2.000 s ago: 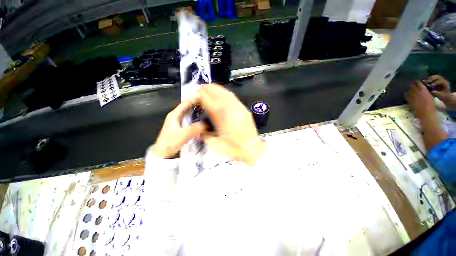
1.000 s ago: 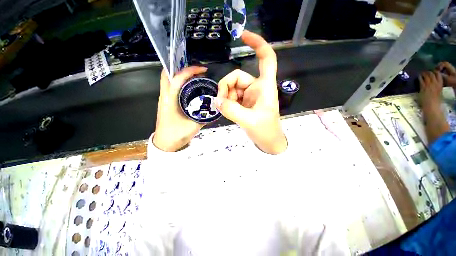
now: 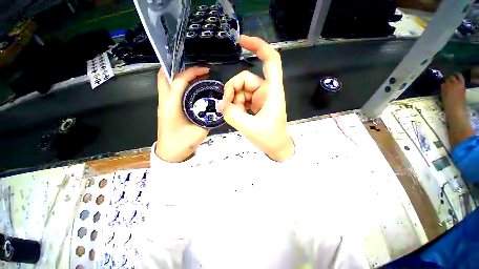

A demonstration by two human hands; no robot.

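My left hand (image 3: pixel 178 118) holds a black housing (image 3: pixel 190 93) with its open, ringed end facing me. The same hand holds a folded label sheet (image 3: pixel 163 31) upright above the housing. A round die-cut sticker (image 3: pixel 201 108), white with dark cut-outs, sits at the housing's open end. My right hand (image 3: pixel 225 100) pinches thumb and forefinger at the sticker's right edge. Another thin sticker (image 3: pixel 231 23) hangs from a raised fingertip of my right hand. Whether the first sticker touches the housing all round is hidden by my fingers.
A fitted housing (image 3: pixel 329 85) and other dark housings (image 3: pixel 66 126) stand on the conveyor belt (image 3: pixel 126 113). Housing trays (image 3: pixel 210 47) lie beyond it. A holed sheet (image 3: pixel 92 215) lies at the bench's left, near a black housing (image 3: pixel 23 249). A perforated upright (image 3: pixel 409 63) and another person's arm (image 3: pixel 456 105) are at right.
Two seconds ago my hands were together at the sheet; now the housing's open end shows, with a sticker at it and my right hand beside it. The fitted housing on the belt has moved right.
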